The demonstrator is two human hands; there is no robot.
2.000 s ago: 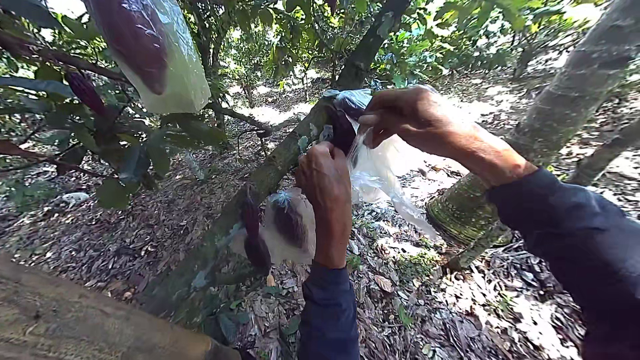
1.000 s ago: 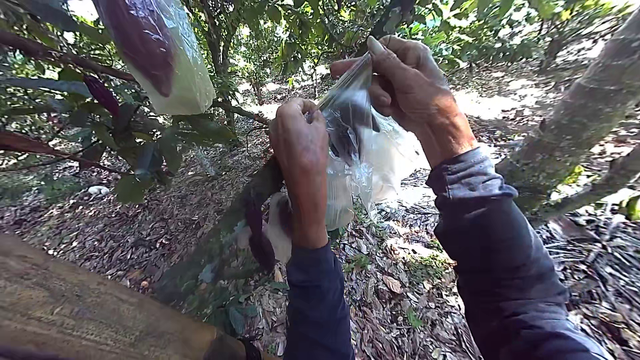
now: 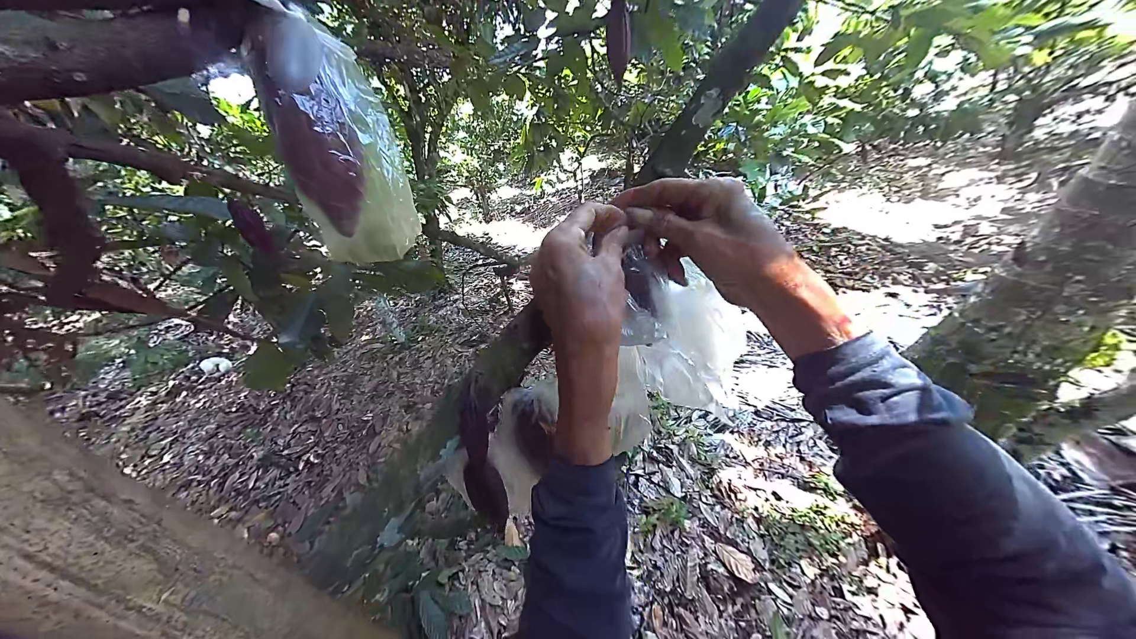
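My left hand [image 3: 581, 266] and my right hand [image 3: 710, 226] meet at the cocoa tree's branch, their fingers pinching the gathered top of a clear plastic bag [image 3: 688, 342]. The bag hangs below my fingers around a dark cocoa pod [image 3: 641, 288], which my hands partly hide. Behind my left wrist, another bagged pod [image 3: 535, 430] hangs at the trunk, with a bare dark red pod [image 3: 485, 484] beside it. At the upper left, a purple pod [image 3: 319, 164] hangs inside a clear bag [image 3: 386, 209].
A sloping cocoa trunk [image 3: 390, 506] runs up behind my left hand. Across the lower left lies a thick, pale brown pole or trunk [image 3: 133, 550]. A grey tree trunk [image 3: 1038, 293] stands at the right. Dry leaves [image 3: 293, 444] cover the ground, and branches crowd the upper left.
One second ago my right hand held the bag's edge up and stretched away from my left hand. Now both hands are together at the bag's bunched top.
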